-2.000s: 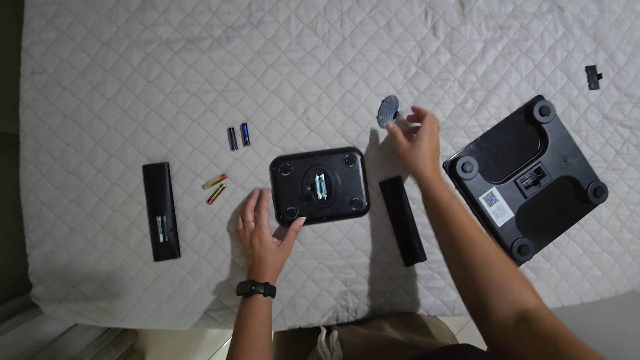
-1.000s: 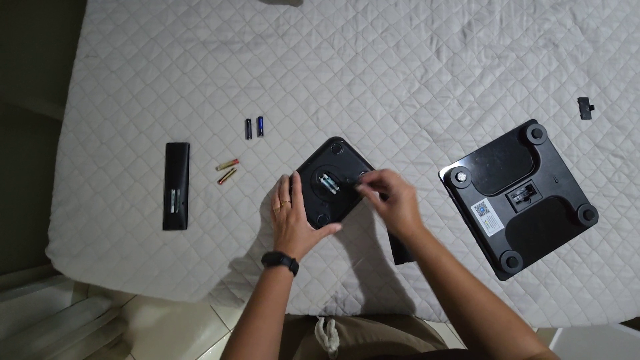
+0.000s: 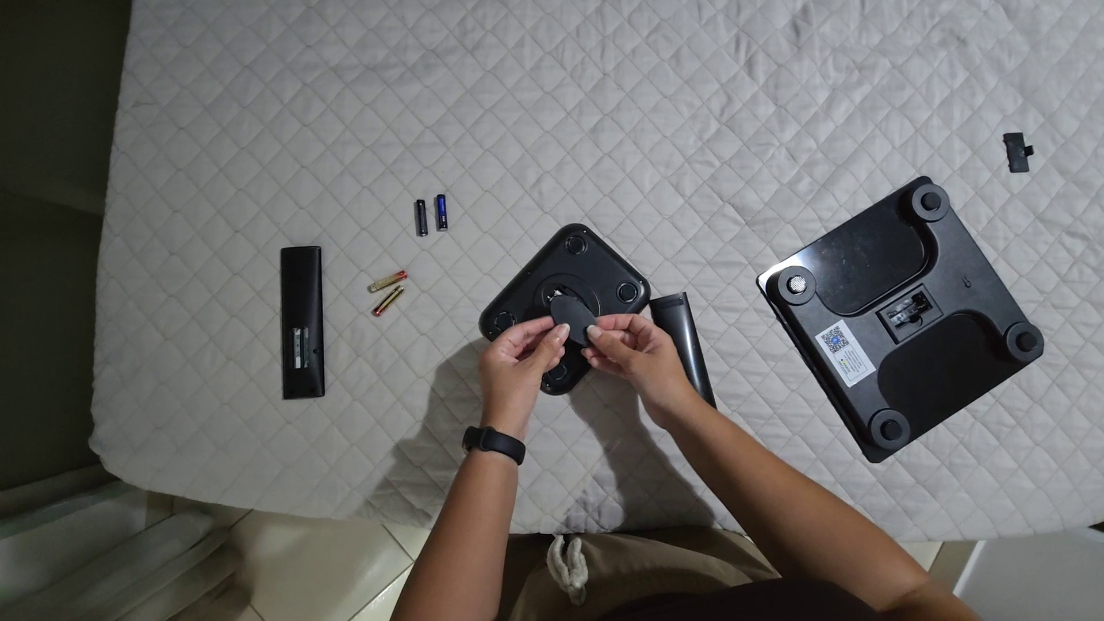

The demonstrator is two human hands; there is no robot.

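Observation:
A round black battery cover (image 3: 573, 320) is pinched between both hands, tilted over the round battery recess of a small black scale (image 3: 552, 259) lying underside up. My left hand (image 3: 519, 362) holds the cover's left edge, my right hand (image 3: 636, 355) its right edge. The cover and fingers hide most of the recess and part of the scale. Just right of the scale lies a black cover-like strip or remote control (image 3: 683, 345), partly behind my right hand. At the left, a black remote control (image 3: 302, 345) shows batteries in its uncovered compartment.
Two dark and blue batteries (image 3: 442, 212) and two gold and red batteries (image 3: 388, 281) lie on the quilted bedspread (image 3: 259, 129). A larger black scale (image 3: 906, 319), underside up with its battery compartment uncovered, lies at the right. Beyond it is a small black battery cover (image 3: 1018, 153).
My right hand has brought the round cover from beyond the small scale to over its recess. My left hand has left the scale's edge and taken hold of the cover. The small scale has turned.

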